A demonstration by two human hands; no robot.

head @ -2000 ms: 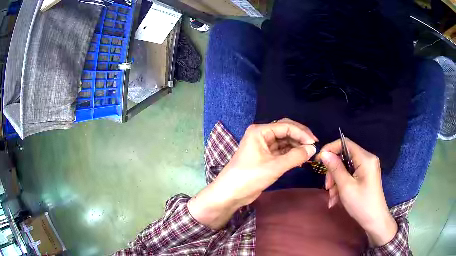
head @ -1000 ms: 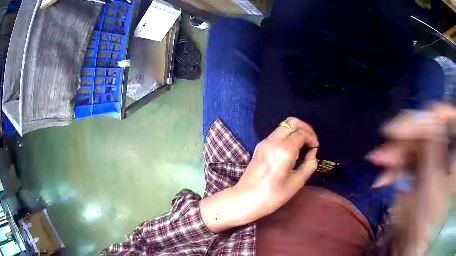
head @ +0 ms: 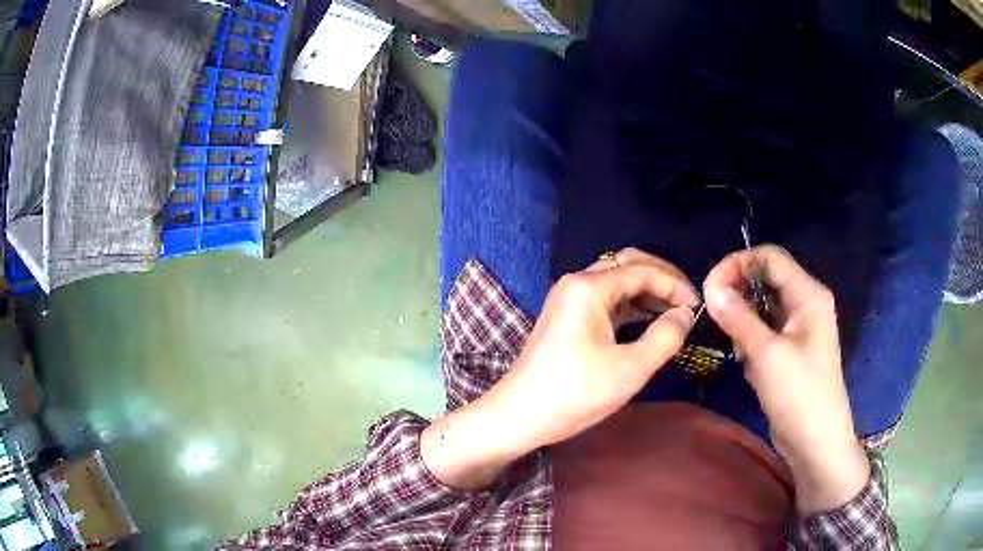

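A dark cloth [head: 690,140] lies over the lap. My left hand [head: 604,344] pinches a tiny dark piece between thumb and forefinger above the cloth; what it is cannot be made out. My right hand [head: 781,355] is just to its right, its thumb and forefinger close to the left fingertips. A thin pale glint [head: 700,311] shows between the two hands. The thread snips [head: 746,235] are held in my right hand, blades pointing up and away. A gold-yellow patterned patch [head: 701,359] shows just below the fingers. A pale thread end [head: 736,192] lies on the dark cloth.
At the left stand a blue plastic crate [head: 219,156], draped grey fabric [head: 119,151] and a cart with a white paper [head: 341,45]. A dark bundle [head: 405,127] lies on the green floor [head: 248,355]. A carton [head: 92,500] is at the lower left.
My right hand swung out to the right, blurred, and has come back beside the left fingertips. My left hand has kept its pinch in nearly the same place.
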